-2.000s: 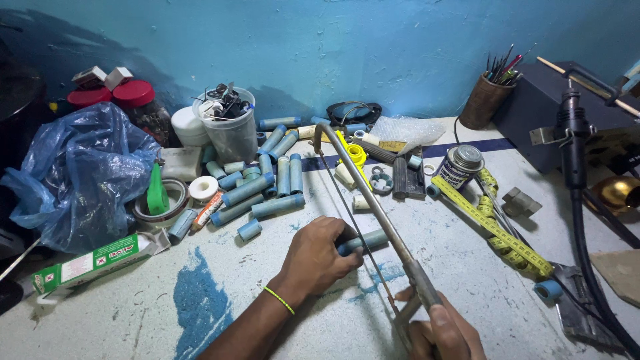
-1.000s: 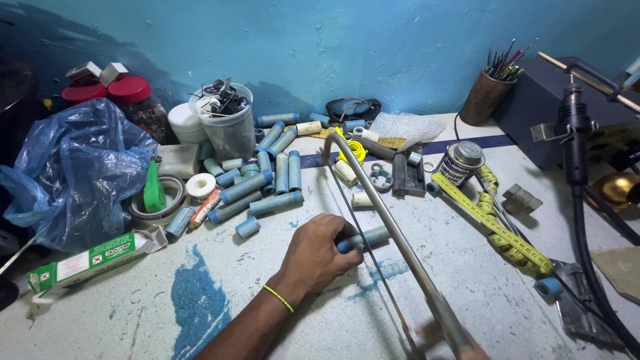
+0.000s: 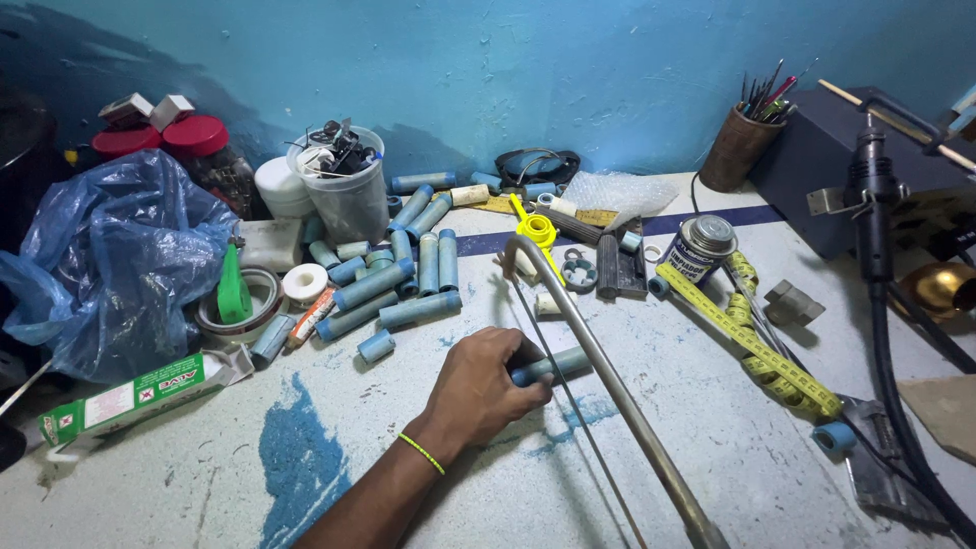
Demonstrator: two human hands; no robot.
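Observation:
My left hand [image 3: 488, 385], with a yellow-green beaded band at the wrist, holds a blue-grey plastic pipe piece [image 3: 572, 361] down on the worktop. Across that pipe, just right of my fingers, runs the thin blade of a hacksaw [image 3: 610, 374]. The saw's curved metal frame leads down to the bottom edge, where its handle is out of sight. My right hand is out of view too. Several cut pipe pieces [image 3: 419, 309] lie in a group up and to the left of my left hand.
A yellow measuring tape [image 3: 720, 316] and a can of cleaner [image 3: 698, 248] stand to the right, near a black torch-like tool and cable [image 3: 873, 221]. On the left are a blue plastic bag [image 3: 130, 259], a green-white box [image 3: 137, 396], tape rolls and a plastic tub [image 3: 347, 194].
The saw has slid down and toward me, and my right hand has gone out of view at the bottom edge. My left hand stays on the pipe.

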